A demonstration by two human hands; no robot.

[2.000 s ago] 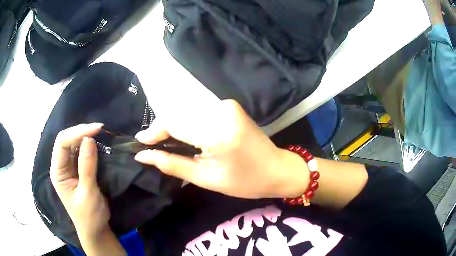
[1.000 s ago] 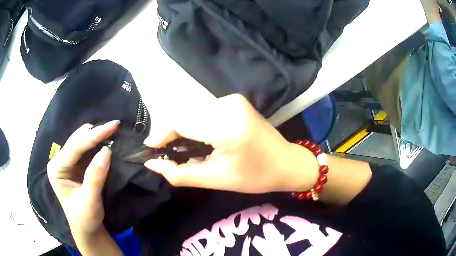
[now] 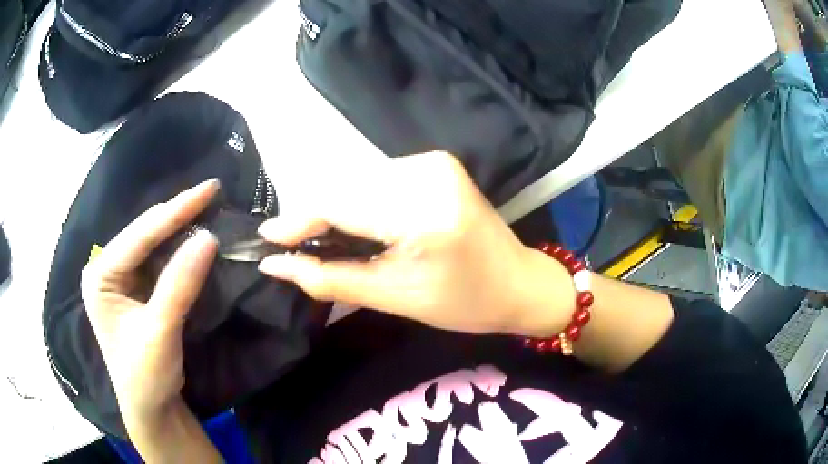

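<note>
A black bag panel (image 3: pixel 136 172) lies flat at the table's left front, with a silver zip (image 3: pixel 263 193) on its right edge and a small yellow sticker (image 3: pixel 95 250) partly hidden behind my left hand. My left hand (image 3: pixel 156 299) pinches a folded black fabric edge between thumb and fingers. My right hand (image 3: pixel 427 258), with a red bead bracelet, holds the thread snips (image 3: pixel 243 251); their blades point left at the pinched fabric, close to my left thumb. Most of the snips' body is hidden in my right hand. Loose thread ends are too fine to see.
A large black bag piece (image 3: pixel 463 91) lies at the back middle of the white tabletop (image 3: pixel 340 145). Another black piece with a silver zip (image 3: pixel 109 68) lies at the back left. A person in light blue (image 3: pixel 772 190) is at the right, beside a blue round object (image 3: pixel 576 213).
My left hand and the pinched fabric have moved slightly up. The snips' blades show more clearly and sit a little higher. The yellow sticker is now more covered than one second ago.
</note>
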